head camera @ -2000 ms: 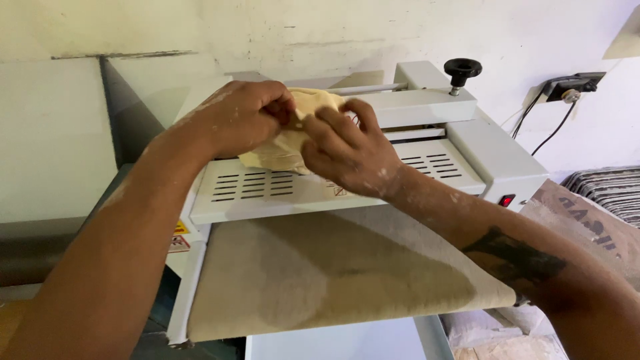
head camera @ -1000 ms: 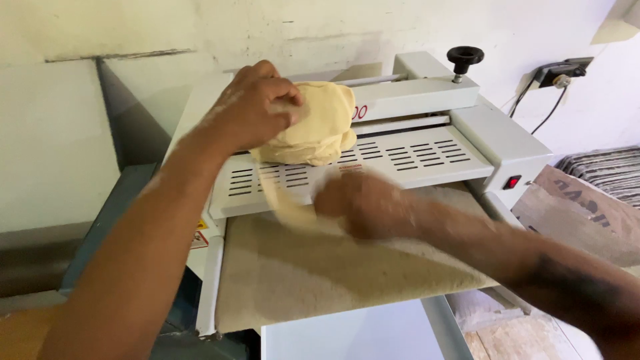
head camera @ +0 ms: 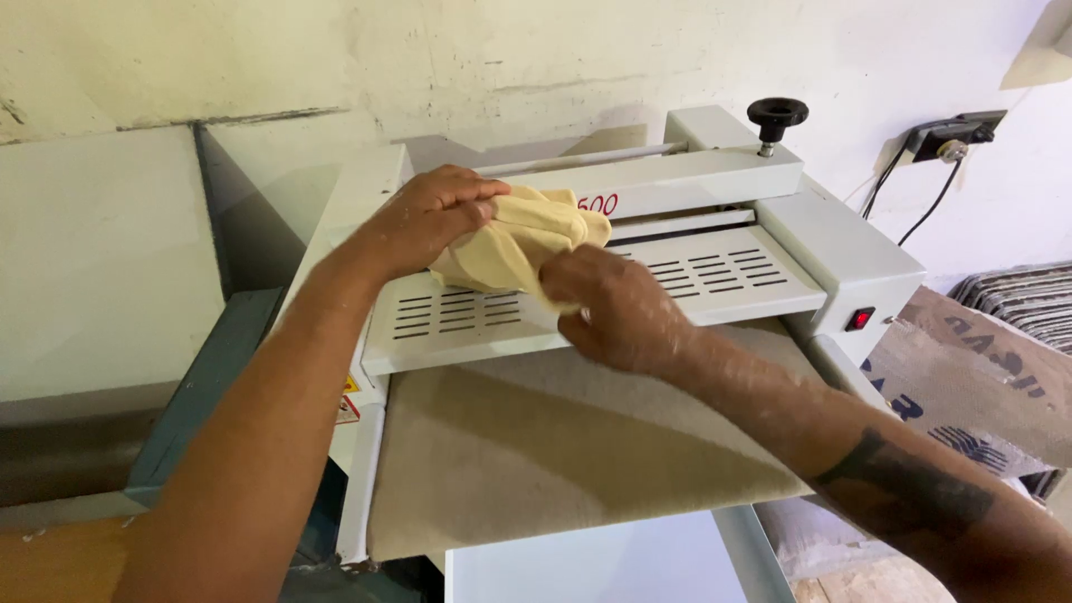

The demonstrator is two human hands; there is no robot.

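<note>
A folded, layered mass of pale yellow dough (head camera: pixel 523 230) rests on the slotted metal guard of a white dough sheeter (head camera: pixel 712 180). My left hand (head camera: pixel 440 213) lies on the dough's upper left, with its fingertips and thumb against the folds. The fingers of my right hand (head camera: pixel 615 306) are closed on a flap of the dough at its lower right, above the guard's front edge; this hand is slightly blurred. Below the guard stretches the sheeter's beige cloth belt (head camera: pixel 586 435). The dough's underside is hidden.
A black adjusting knob (head camera: pixel 777 113) tops the sheeter, and a lit red switch (head camera: pixel 860 319) is on its right side. Cables hang from a wall outlet (head camera: pixel 950 138). Printed sacks (head camera: pixel 980 377) lie at right. A pale tray (head camera: pixel 595 561) is underneath; a dark metal edge (head camera: pixel 209 385) stands left.
One second ago my right hand was lower, drawing a long strip of dough over the belt; now it is up against the mass. My left hand stays at the dough's left.
</note>
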